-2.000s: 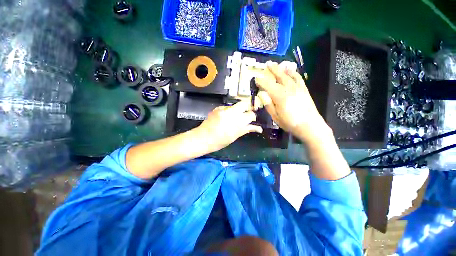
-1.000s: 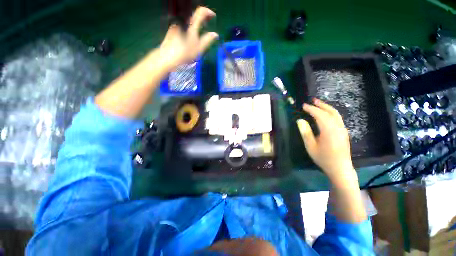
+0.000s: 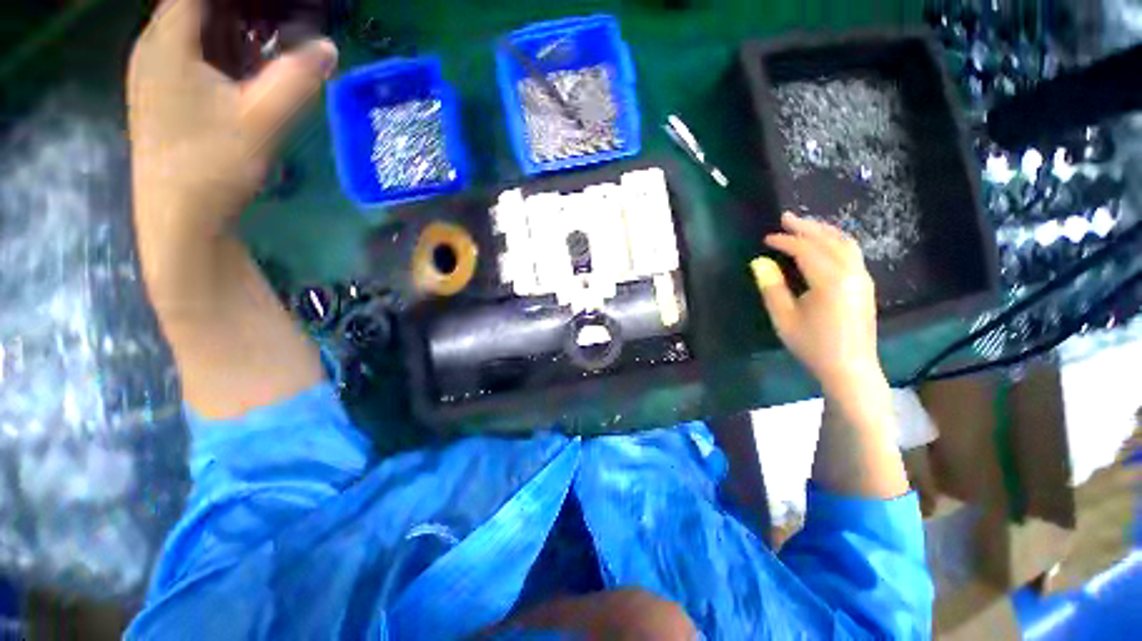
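The white assembly fixture [image 3: 539, 238] sits on a black fixture base [image 3: 501, 398]. A black part lies in its slot, and a black round part [image 3: 595, 338] sits at its front edge. My left hand [image 3: 207, 150] is at the upper left, partly cut off by the top edge. It is beside a dark reddish object [image 3: 257, 28]; its fingers are cut off, so its hold is unclear. My right hand [image 3: 829, 307] is right of the fixture, at the black tray's left edge. Its thumb and fingers are apart and nothing shows in them.
Two blue bins [image 3: 505, 94] with small metal parts stand behind the fixture, one with a dark tool in it. Silver tweezers [image 3: 695, 150] lie beside them. A black parts tray [image 3: 977, 251] is at right, an orange ring [image 3: 426, 278] at left. Clear trays flank the bench; cables cross at right.
My left hand has left the fixture and moved up and left. My right hand has moved right, off the fixture. The fixture now stands uncovered. The view has shifted.
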